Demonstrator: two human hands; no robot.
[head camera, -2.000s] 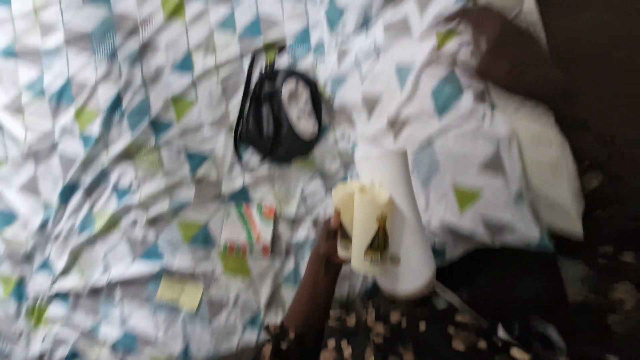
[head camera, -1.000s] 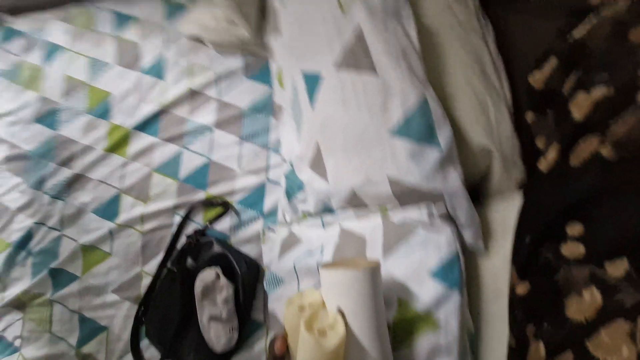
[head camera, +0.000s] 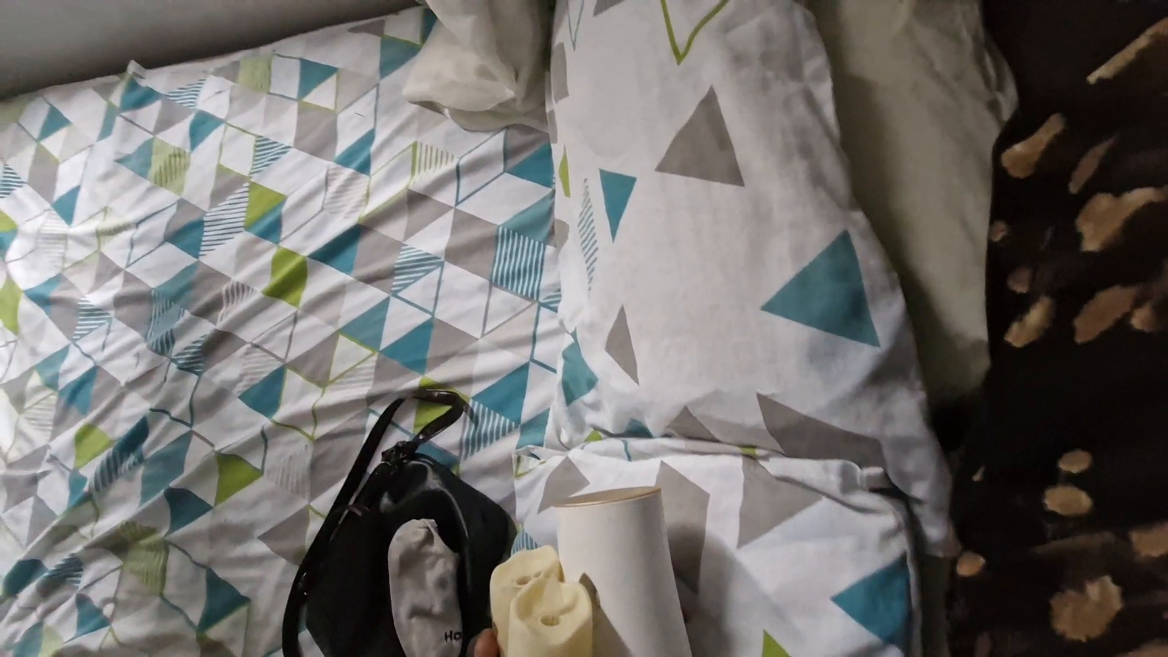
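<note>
At the bottom edge, a fingertip of my left hand (head camera: 486, 644) shows against two cream pillar candles (head camera: 549, 620) with uneven, pitted tops. The rest of that hand is out of frame. Touching the candles on their right stands a tall white cylinder (head camera: 620, 570) with a tan rim; what supports it is hidden. To the left, a black bag (head camera: 365, 557) with a looped strap lies on the bed, a grey sock-like cloth piece (head camera: 427, 579) bearing writing on top of it. My right hand cannot be seen.
A patterned bedsheet (head camera: 319, 274) covers the bed. Pillows in matching covers (head camera: 703, 274) lie at centre and lower right, with a pale pillow or cushion (head camera: 903, 182) behind. Whitish cloth (head camera: 484, 64) is bunched at the top. Dark brown spotted fabric (head camera: 1058, 411) runs down the right side.
The view has shifted strongly, bringing the pillows to the middle. The hand seen at the upper right two seconds ago is out of view. The candles and cylinder remain together.
</note>
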